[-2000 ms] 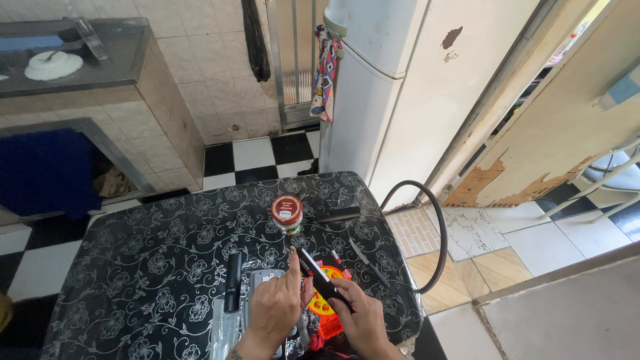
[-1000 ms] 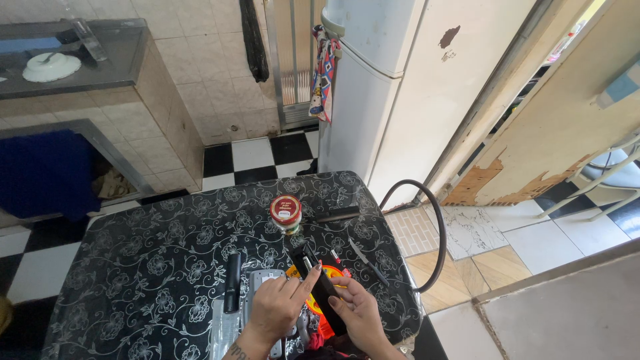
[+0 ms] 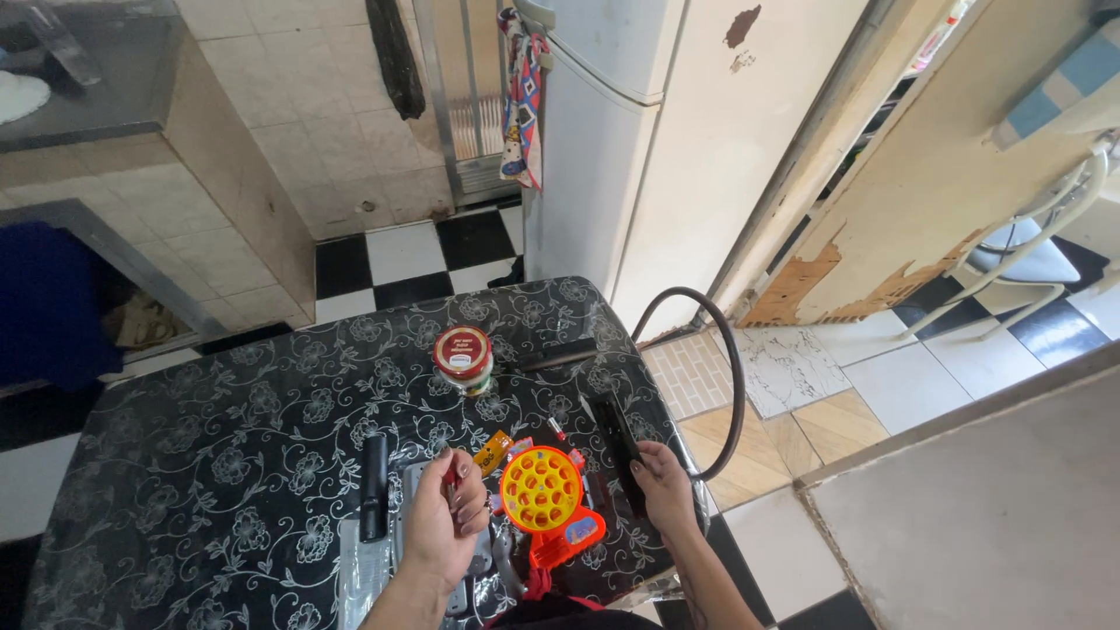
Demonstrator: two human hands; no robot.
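My right hand (image 3: 662, 486) grips the lower end of a long black plastic piece (image 3: 619, 446) at the table's right side. Closed around a small red item (image 3: 451, 481), mostly hidden by the fingers, my left hand (image 3: 451, 516) is raised over a grey plastic part (image 3: 411, 499). Between the hands lies an orange and yellow plastic toy (image 3: 542, 490) with round holes. To the left is a black cylindrical piece (image 3: 374, 488) beside a clear plastic bag (image 3: 363, 560). A glass jar with a red lid (image 3: 462, 352) stands farther back, near another black tube (image 3: 556, 354).
A dark flowered cloth covers the table (image 3: 236, 437). Past its right edge curves a dark hose (image 3: 739, 394). Behind stands a white refrigerator (image 3: 595, 149); a tiled counter (image 3: 87, 131) is at the left, and a metal-framed chair (image 3: 1024, 254) at the far right.
My hands have moved apart. The black piece went right with my right hand, and my left hand went left and closed on a red item. The toy between them is now uncovered.
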